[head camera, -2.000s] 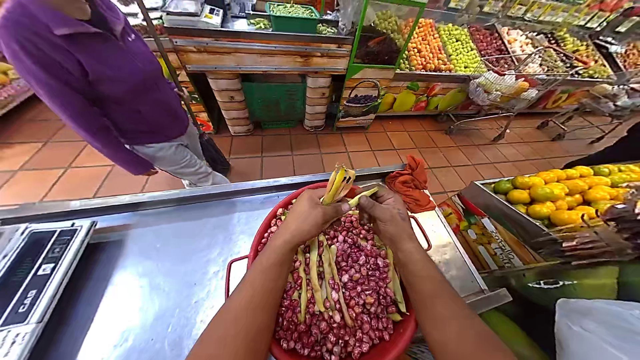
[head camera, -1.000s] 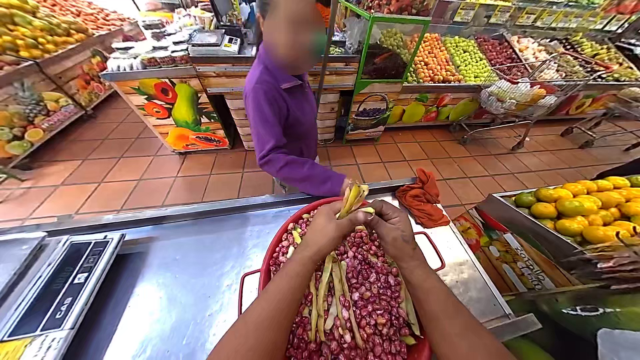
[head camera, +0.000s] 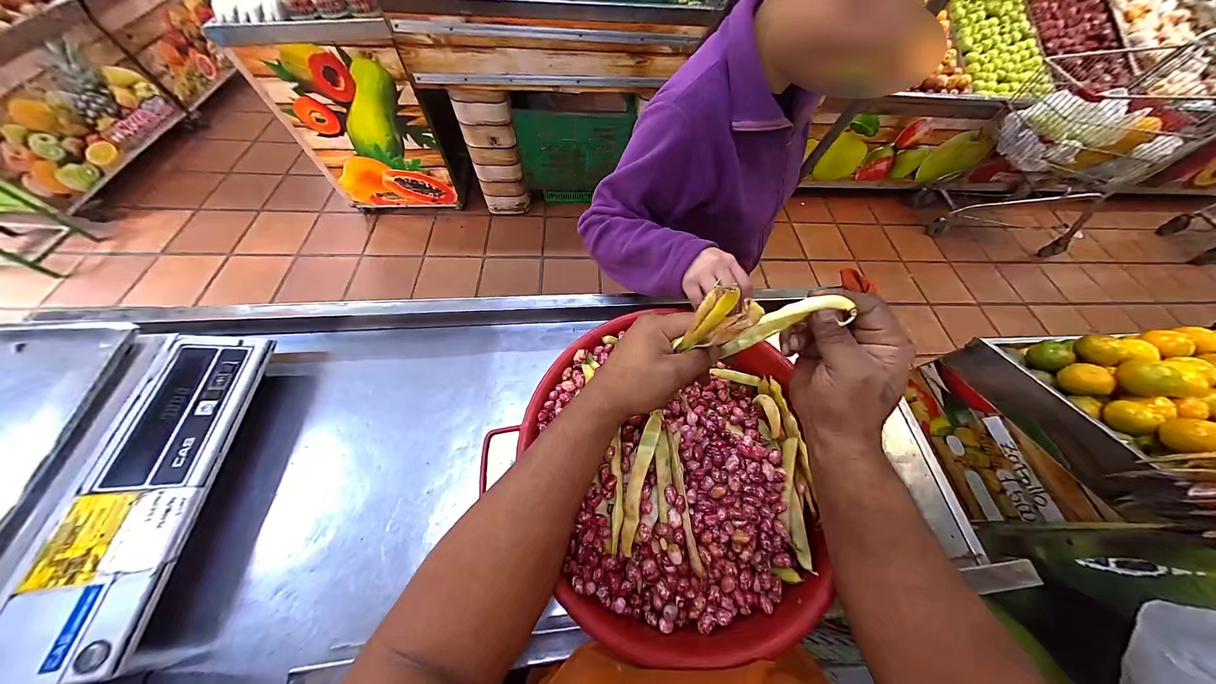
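Observation:
A red plastic colander (head camera: 708, 651) full of speckled pink beans (head camera: 722, 475) stands on the steel counter, with several long bean pods (head camera: 642, 480) lying on top. Above its far part, my left hand (head camera: 655, 366) is closed around a bunch of yellowish, partly opened pods (head camera: 717, 318). My right hand (head camera: 845, 366), just to the right, pinches the curled end of a pale bean pod (head camera: 788, 318) whose other end reaches the left hand's bunch.
A digital scale (head camera: 157, 475) sits on the steel counter (head camera: 380, 427) at left. Across the counter a person in a purple top (head camera: 703, 161) has a hand near the far rim. A crate of yellow-orange fruit (head camera: 1140, 380) is at right; a shopping cart (head camera: 1092, 142) stands beyond.
The person in purple has come closer to the colander, one hand now by its far rim. My right hand has moved away from my left, a long pale pod now showing between them.

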